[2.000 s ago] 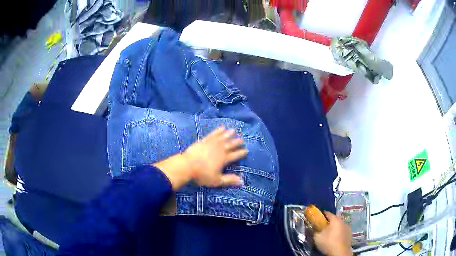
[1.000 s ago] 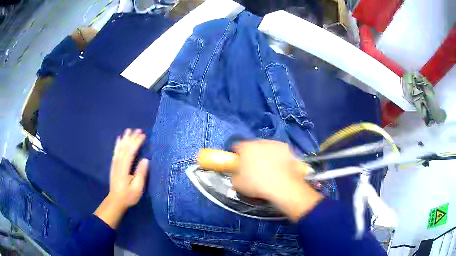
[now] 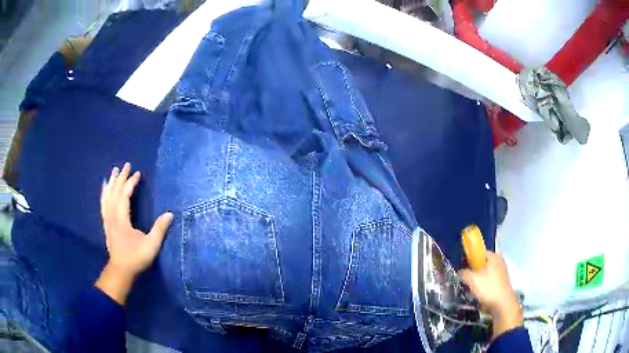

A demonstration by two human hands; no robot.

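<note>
The blue denim cargo jeans (image 3: 262,179) lie on the navy ironing table pad (image 3: 76,152), with the waistband toward me and both back pockets facing up. My left hand (image 3: 131,238) lies spread on the pad just left of the jeans, its thumb near their edge, holding nothing. My right hand (image 3: 491,279) grips the yellow-tan handle of the steam iron (image 3: 436,283). The iron stands at the right edge of the jeans, beside the right back pocket, its shiny metal body seen partly side-on. The upper legs look bunched toward the far edge.
Two white arms (image 3: 421,55) lie along the table's far side. A grey-green cloth (image 3: 552,103) hangs over the right one's end. Red pipes (image 3: 476,34) stand behind. A white surface (image 3: 552,220) with a green warning label is at the right. Denim (image 3: 31,289) shows at lower left.
The iron has moved from the middle of the jeans to their right edge with my right hand. The jeans' seat now shows both back pockets. My left hand remains spread on the pad.
</note>
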